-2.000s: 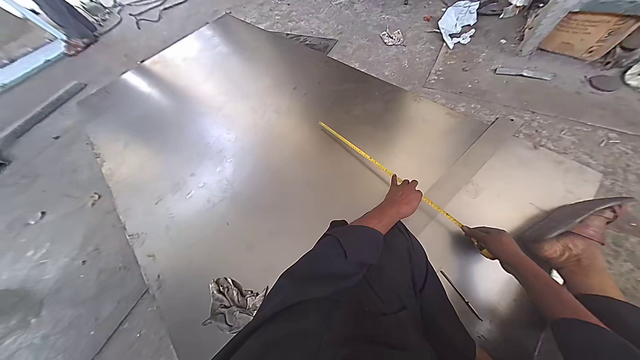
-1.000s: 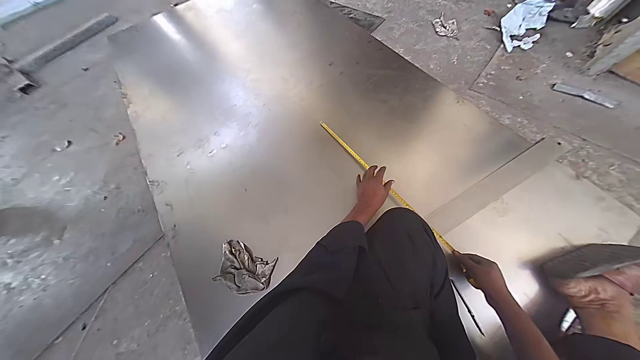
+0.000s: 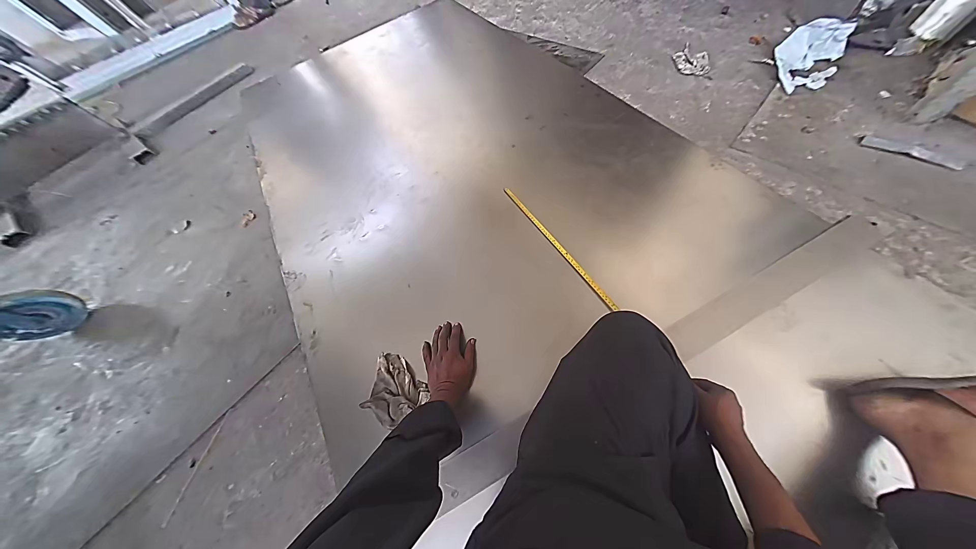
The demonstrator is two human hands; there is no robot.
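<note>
A large shiny metal sheet [image 3: 457,252] lies on the concrete floor beneath me. My left hand [image 3: 450,362] rests on it, palm down with fingers spread, just right of a crumpled rag [image 3: 395,390]. The yellow blade of a tape measure [image 3: 563,253] lies extended across the sheet and disappears behind my knee. Close beside that knee is my right hand [image 3: 719,408], its fingers partly hidden by the trouser leg, so whether it holds the tape's case cannot be seen. A flat strip [image 3: 770,286] crosses the sheet at the right.
My sandalled foot [image 3: 915,427] is at the lower right. A blue round object [image 3: 42,314] sits on the floor at far left, with a metal channel [image 3: 194,99] above. A white cloth [image 3: 814,52], a crumpled scrap [image 3: 691,61] and a flat bar [image 3: 912,152] lie beyond the sheet.
My left hand has left the tape blade and moved left, down beside the rag. My right hand, seen on the tape earlier, is now partly behind my knee. The thin dark rod is no longer visible.
</note>
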